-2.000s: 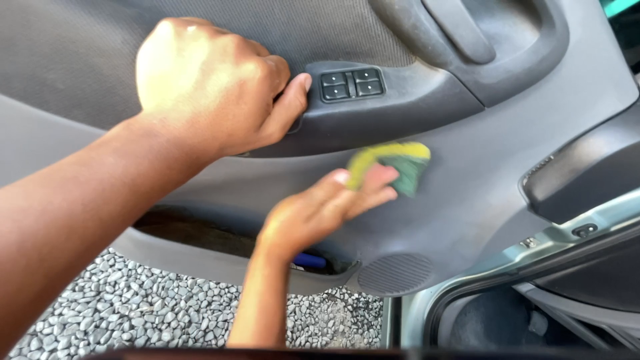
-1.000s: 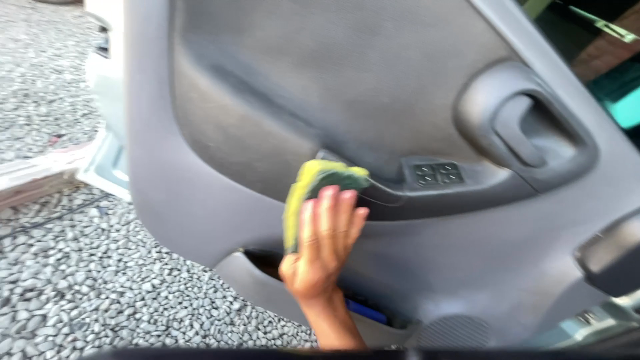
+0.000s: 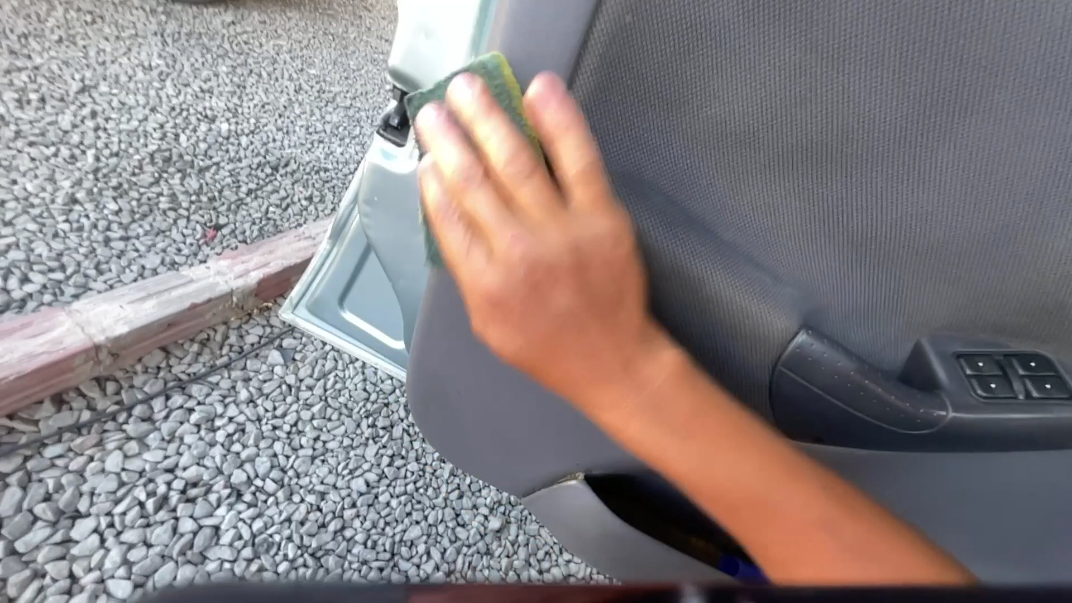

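My right hand (image 3: 544, 226) reaches in from the lower right, its fingers pressed over a green and yellow scouring sponge (image 3: 496, 70). The sponge lies against the upper outer edge of a grey car door panel (image 3: 494, 410), beside the pale painted door metal (image 3: 389, 201). The hand covers much of the sponge and blurs slightly. To the right, the panel carries a ribbed insert (image 3: 796, 151), an armrest pull (image 3: 854, 385) and window switches (image 3: 1013, 375). My left hand is out of view.
Below the panel, a door pocket (image 3: 578, 511) holds a blue object (image 3: 741, 569), partly hidden by my forearm. Grey gravel (image 3: 209, 477) covers the ground, crossed by a worn, painted kerb (image 3: 167, 301) and a thin dark cable (image 3: 151, 400). A black door latch (image 3: 394, 121) sits left of the sponge.
My right hand has moved with the sponge from near the armrest to the panel's outer edge. My left hand, by the window switches two seconds ago, has left the view. The view has shifted.
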